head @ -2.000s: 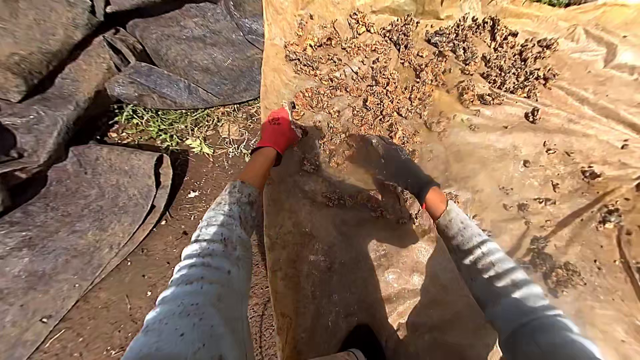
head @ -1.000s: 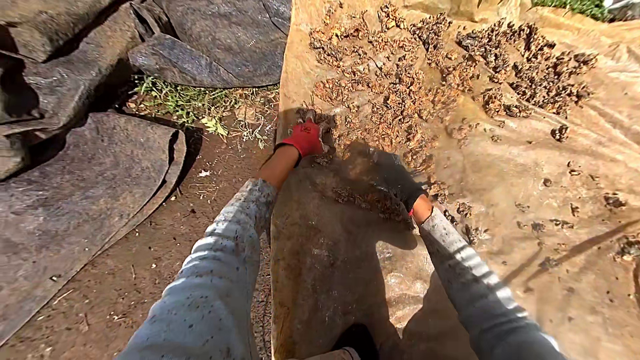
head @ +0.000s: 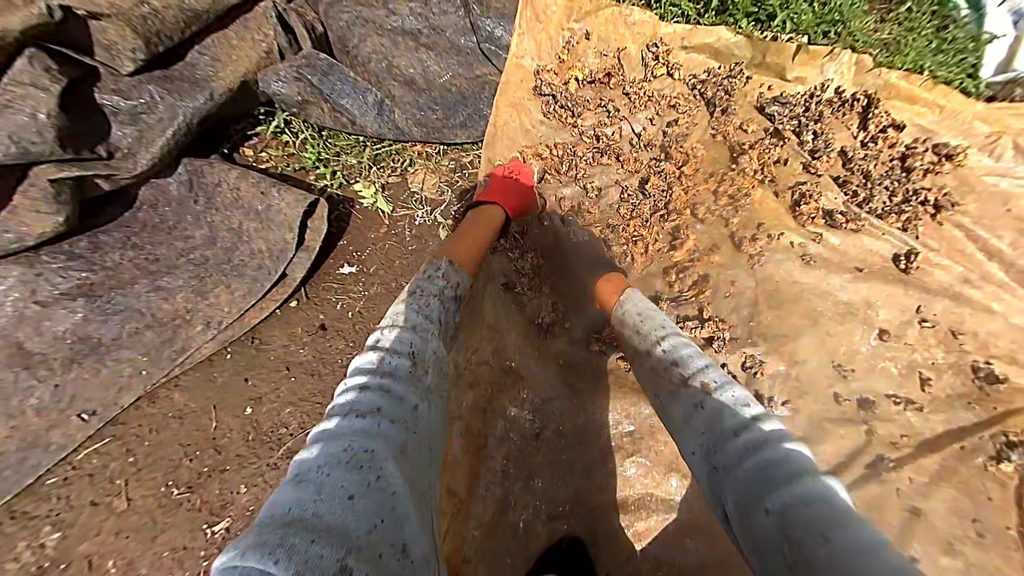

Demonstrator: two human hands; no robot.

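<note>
A tan plastic sheet (head: 720, 448) covers the ground, with brown dried clumps of plant matter (head: 648, 184) scattered over it. My left hand (head: 510, 190), in a red glove, is at the sheet's left edge beside the clumps; its fingers are hard to make out. Close to its right, my right hand (head: 580, 252), in a dark glove, reaches low over the sheet among the clumps, in shadow and blurred. Whether either hand holds anything cannot be seen. A darker heap of clumps (head: 872, 152) lies at the upper right.
Folded dark fabric sheets (head: 144, 264) lie on the left, beside bare soil (head: 264, 416). Green weeds (head: 328, 156) grow between them and the tan sheet. Grass (head: 864, 32) borders its far edge, near a white item (head: 1004, 48). A dark shoe tip (head: 562, 558) shows at the bottom.
My right hand has moved left, closer to my left hand. The view has shifted, showing more grass at the top right.
</note>
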